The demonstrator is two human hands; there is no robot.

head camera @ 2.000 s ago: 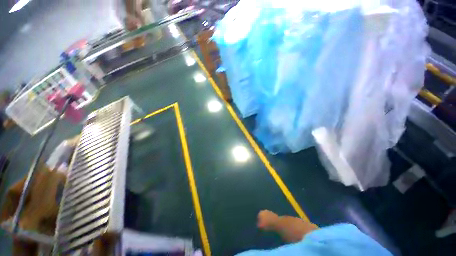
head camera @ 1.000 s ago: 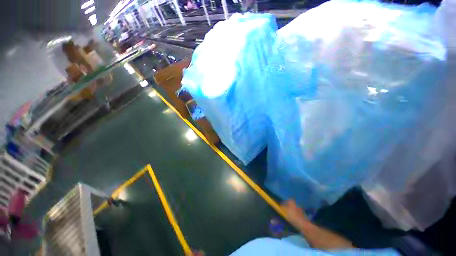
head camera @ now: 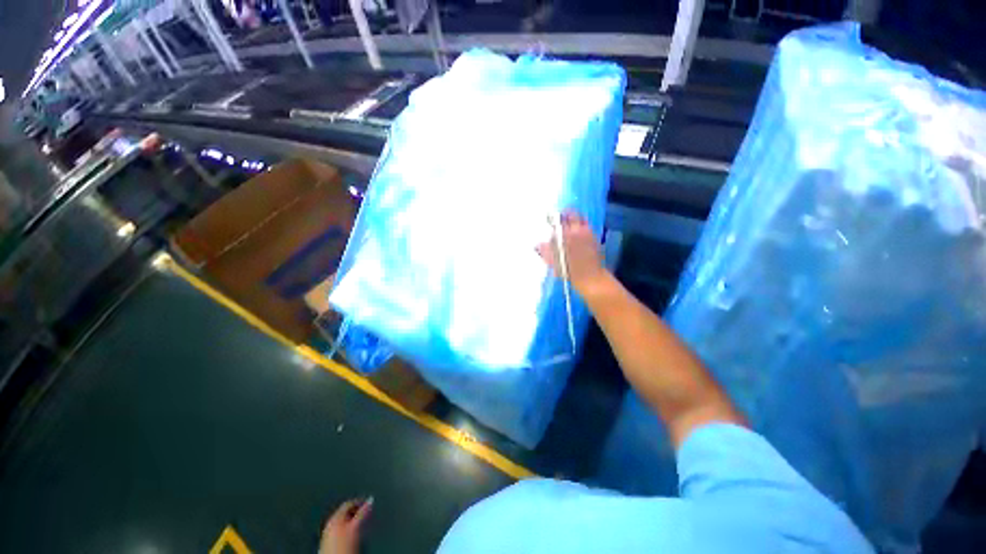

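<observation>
A large blue translucent foam bag [head camera: 465, 206], bulging and bright white on top, stands in front of me beside the yellow floor line. My right hand [head camera: 573, 251] is on the right part of its top, by a thin white strip or cord; whether the fingers grip it cannot be told. My left hand [head camera: 346, 527] is low at the bottom edge over the green floor, partly cut off, with no held thing visible. A second tall blue foam bag [head camera: 854, 271] stands at the right, beside my right arm.
An open brown carton [head camera: 254, 222] lies left of the bag, along the yellow line [head camera: 378, 392]. The dark assembly line [head camera: 357, 108] with white posts runs behind. Green floor [head camera: 195, 411] lies at the lower left.
The view has turned right and come closer to the bags. My right hand has moved from over the floor onto the nearer bag. The roller conveyor has left view.
</observation>
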